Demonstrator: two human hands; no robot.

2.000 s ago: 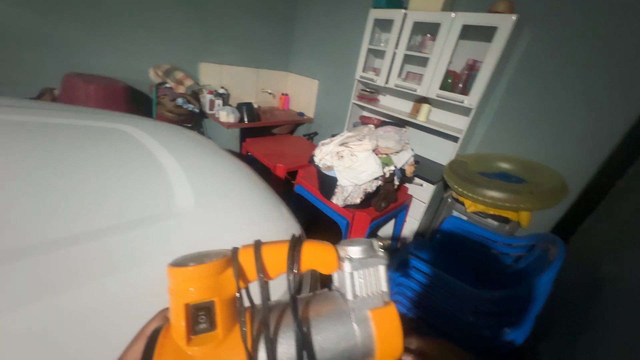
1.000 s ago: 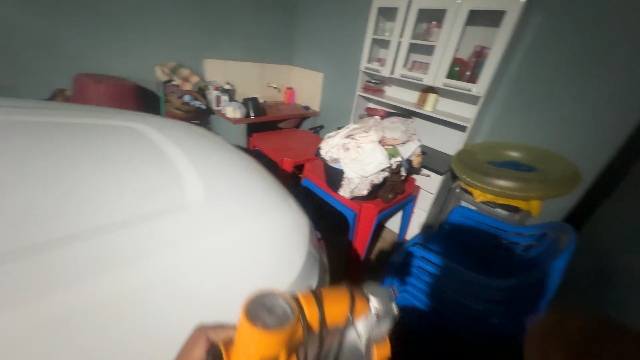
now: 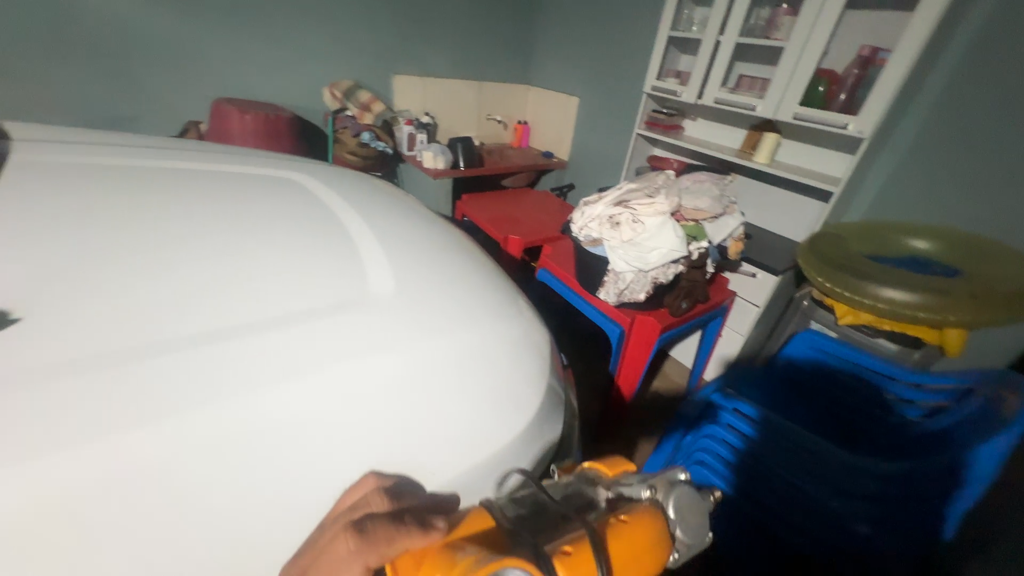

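Observation:
An orange and grey corded power tool (image 3: 552, 520), its type not certain, lies low in the head view with black cord wound around its body. My left hand (image 3: 384, 520) is shut on its orange rear part, the fingers over the top. The tool's metal head points right. The white hood of a car (image 3: 240, 360) fills the left side, just beyond the tool. My right hand is not in view.
Stacked blue plastic chairs (image 3: 848, 432) stand at the right, with an olive inflatable ring (image 3: 904, 272) behind. Clothes (image 3: 640, 224) are heaped on a red plastic table (image 3: 640, 320). Farther back are a white cabinet (image 3: 848, 152) and a sink counter (image 3: 520, 166).
The power tool has turned over in my grasp: its switch and handle faced me at first and now a different side shows. More of my left hand has come into view.

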